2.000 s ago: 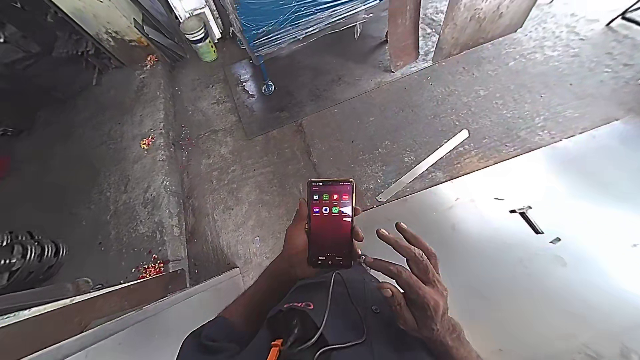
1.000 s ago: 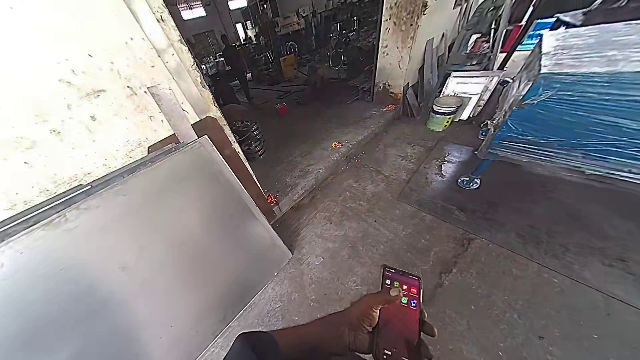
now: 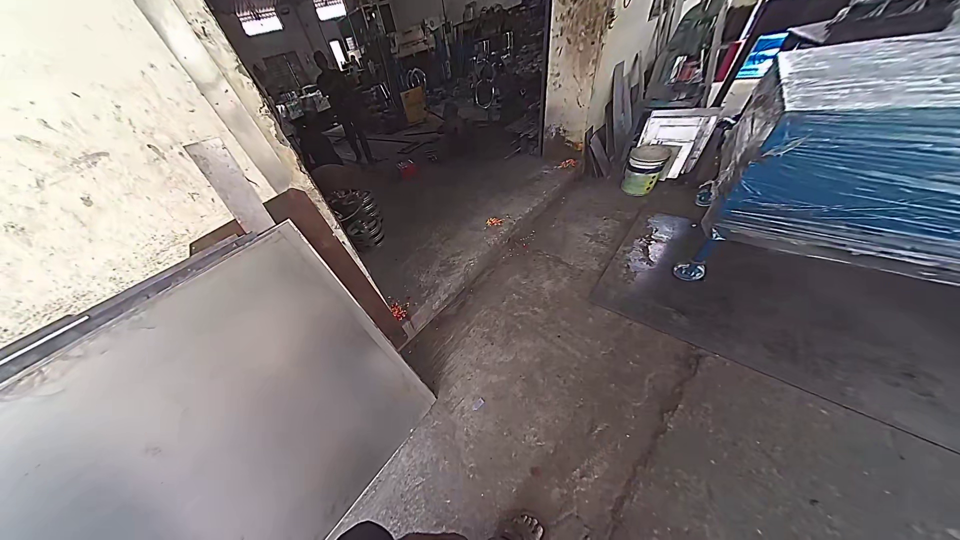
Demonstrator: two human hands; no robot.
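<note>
At the bottom edge, a bit of dark sleeve (image 3: 366,531) and a thin strip of forearm (image 3: 431,536) show. Just right of them lies a small brown form (image 3: 523,526), cut off by the frame; whether it is fingers or toes I cannot tell. Whatever my left hand holds is hidden. My right hand is out of the frame. A large flat metal sheet (image 3: 247,375) fills the lower left, beside the concrete floor (image 3: 555,382).
A wheeled load in blue and clear wrap (image 3: 870,172) stands right, its caster (image 3: 688,271) on a dark floor plate (image 3: 810,315). A bucket (image 3: 645,171) is near the doorway wall. A person (image 3: 343,105) stands inside the workshop. Orange bits (image 3: 399,309) lie along the sill (image 3: 480,262).
The smartphone, in my left hand in both earlier frames, is no longer visible. My right hand showed only in the oldest frame. The view has swung widely to the left and up since then.
</note>
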